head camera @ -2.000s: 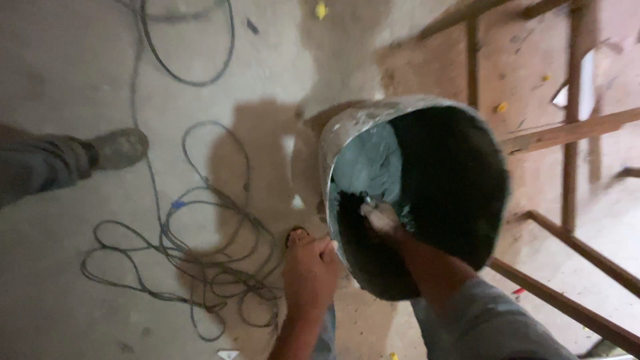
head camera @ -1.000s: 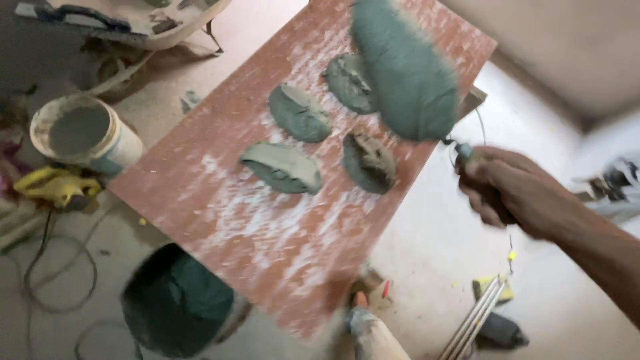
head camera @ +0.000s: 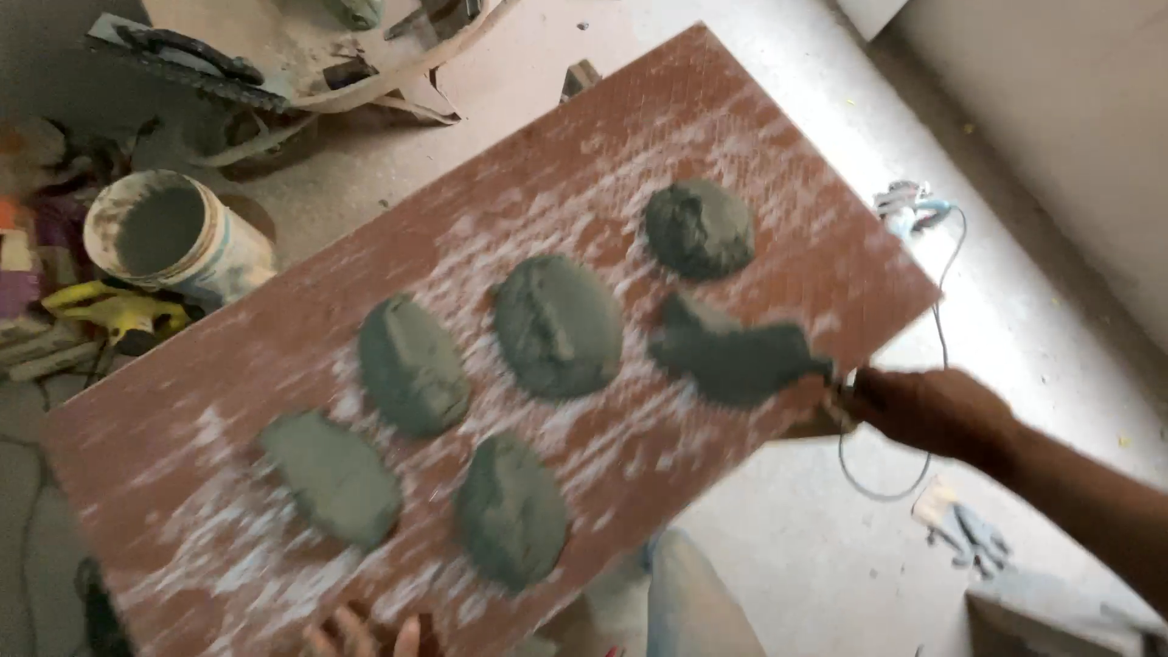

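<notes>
My right hand [head camera: 940, 411] grips the handle of a mortar-coated trowel [head camera: 748, 365], its blade low over the right part of a reddish-brown tile [head camera: 630, 456]. Wet grey-green mortar covers the blade, so its edges are hard to make out. Several oval dabs of the same mortar sit on the tile, among them one near the far corner [head camera: 700, 228], one at the middle [head camera: 557, 327] and one towards the near left [head camera: 330, 478]. White streaks mark the tile's surface. At the tile's near edge, only the fingers of my left hand [head camera: 365, 634] show, spread and apparently holding nothing.
A mortar-stained bucket [head camera: 228, 239] stands left of the tile, beside a yellow and black object [head camera: 114, 315]. A notched trowel [head camera: 187, 64] rests on a wheelbarrow [head camera: 401, 78] at the upper left. Gloves [head camera: 972, 538] and a thin cable [head camera: 944, 338] lie on the floor at the right.
Two seconds ago my right hand was inside a bucket of mortar. One second ago the loaded trowel was over the tile's far part; now more dabs show on the tile.
</notes>
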